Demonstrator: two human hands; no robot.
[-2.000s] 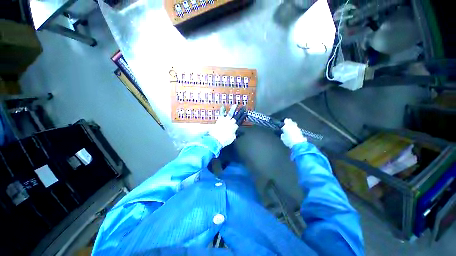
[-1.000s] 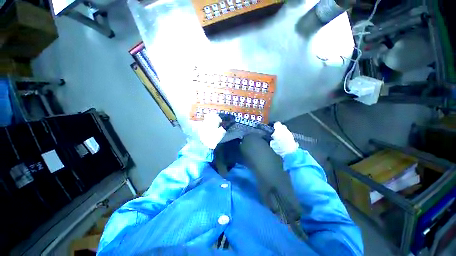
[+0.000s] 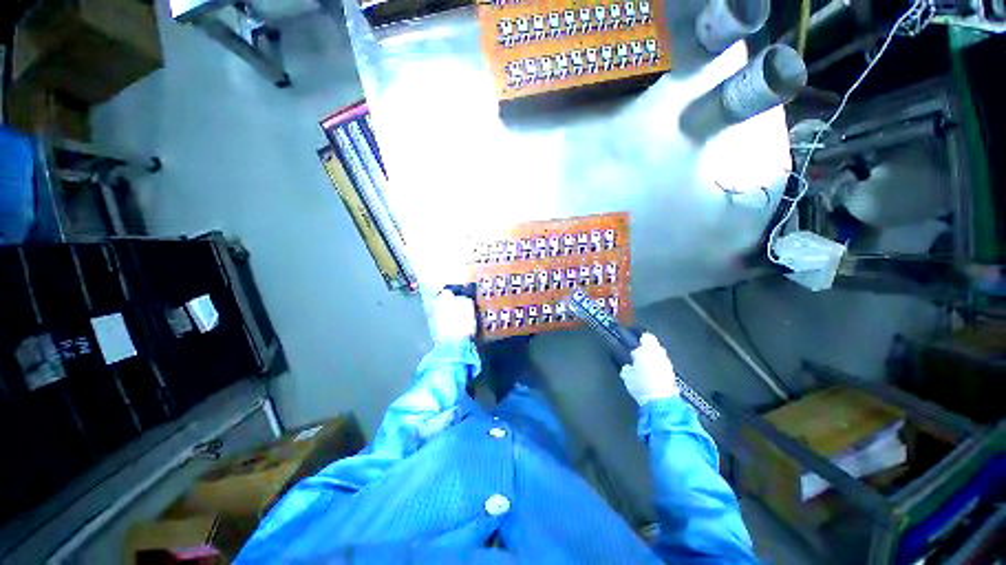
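Observation:
An orange-brown fixture board [image 3: 555, 260] lies at the near edge of the shiny table. Its three rows hold small silver-white and black components. My left hand [image 3: 455, 317], in a white glove with dark fingertips, grips the board's left edge. My right hand [image 3: 649, 371], also gloved in white, holds a long narrow component tube [image 3: 601, 321]. The tube's upper end is over the right part of the board's lowest row and hides some of it. The tube's other end sticks out below my right hand.
Stacked loaded boards [image 3: 579, 68] and two grey cylinders [image 3: 763, 84] stand at the far side. A white cable with a small box [image 3: 811, 258] is at right. A tube carton [image 3: 370, 193] stands left of the table, black bins [image 3: 66, 320] further left. A rack with a cardboard box [image 3: 833, 430] is lower right.
My left hand has moved from the lowest row and the tube's end to the board's left edge. The tube now slants more steeply. The view has shifted, showing more of the far stack and cylinders.

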